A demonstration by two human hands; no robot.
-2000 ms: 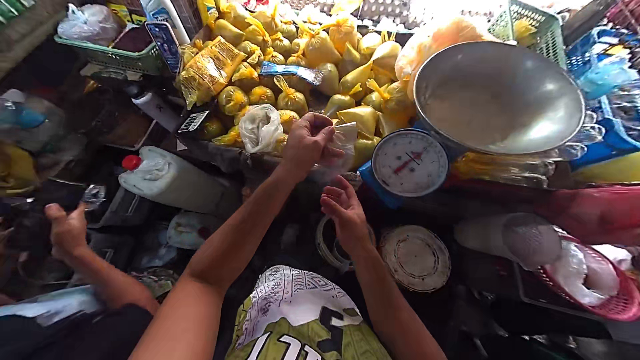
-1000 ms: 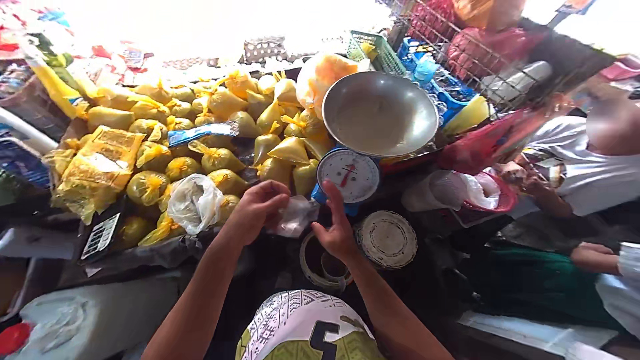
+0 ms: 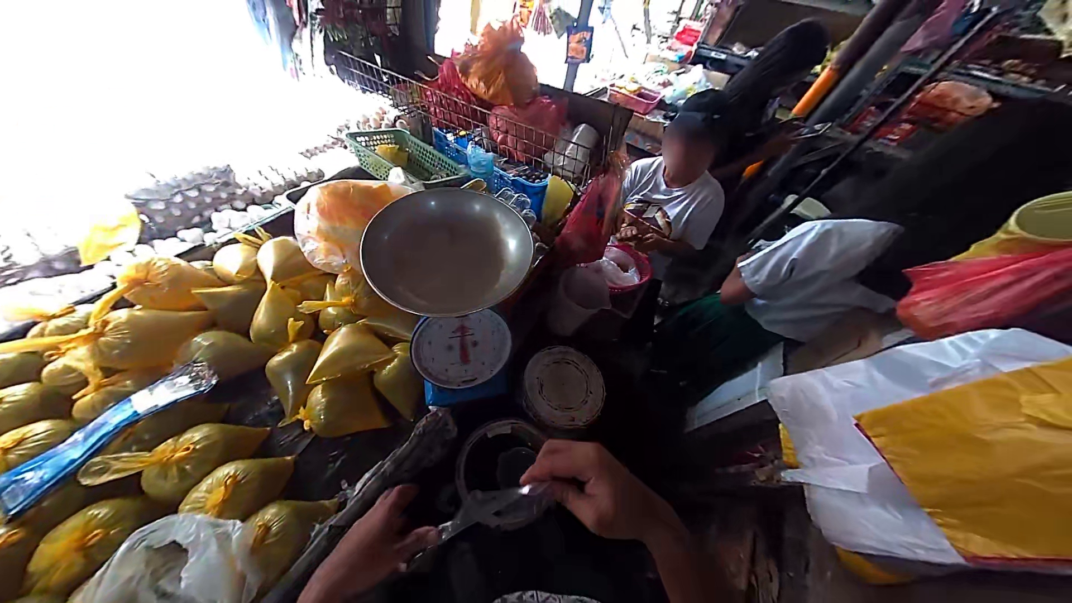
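Observation:
A small clear plastic bag (image 3: 486, 506) is stretched between my hands at the bottom centre. My right hand (image 3: 590, 486) pinches one end of it between thumb and fingers. The bag's other end lies at the thumb of my left hand (image 3: 377, 536), whose fingers are partly spread; whether they grip it is unclear. Beyond the hands stands a dial scale (image 3: 461, 350) with a round metal pan (image 3: 446, 251) on top. A round container (image 3: 494, 444) is below the bag, and a round lid (image 3: 564, 387) is right of the scale.
Tied yellow plastic bags (image 3: 201, 461) fill the left, with a blue plastic packet (image 3: 100, 435) and a white plastic bag (image 3: 172, 561) among them. A wooden edge (image 3: 368, 486) runs beside my left hand. A person in white (image 3: 682, 201) sits behind a pink basket (image 3: 632, 268); white and yellow sacks (image 3: 971, 444) lie right.
The view has swung far to the right. My right hand has come to hold the clear bag, which was at my left hand's fingers before. The left hand has opened somewhat.

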